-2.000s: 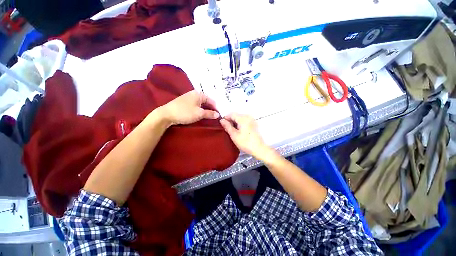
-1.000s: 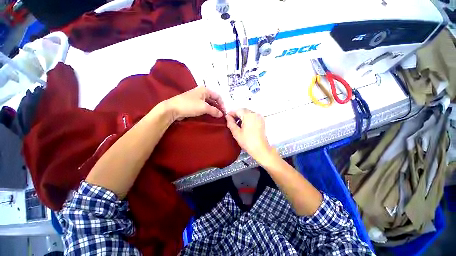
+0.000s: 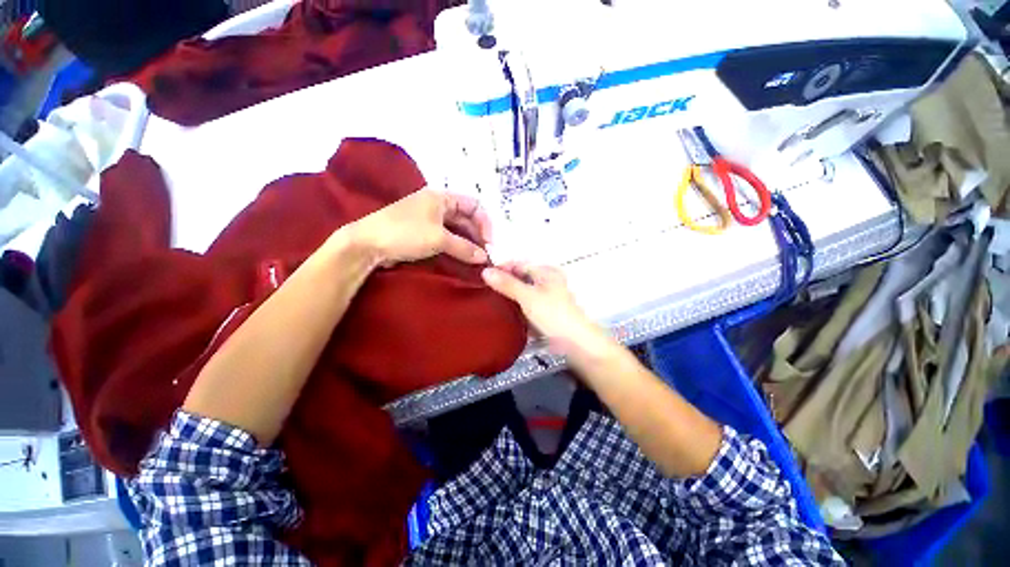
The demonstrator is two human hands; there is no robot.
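Note:
A dark red garment (image 3: 432, 327) lies crumpled on the left of the white machine table and hangs over its front edge. My left hand (image 3: 426, 229) pinches the garment's upper edge between thumb and finger. My right hand (image 3: 537, 297) pinches the same edge from the right, its fingertips close to the left ones. The exact bit of cloth between the fingertips is too small to tell. Both hands are in front of and below the presser foot (image 3: 543, 186) of the white sewing machine (image 3: 653, 78); the garment is not under the foot.
Scissors with yellow and red handles (image 3: 722, 197) lie on the table right of the needle. Dark cord loops (image 3: 792, 249) hang over the edge. Khaki pieces (image 3: 886, 377) heap at right by a blue bin (image 3: 725, 388). More dark red fabric (image 3: 299, 55) lies behind.
Both hands stay at the same garment edge. The fingers shift slightly, and the right hand is now flatter and a little lower than a second ago. The garment lies nearly unchanged.

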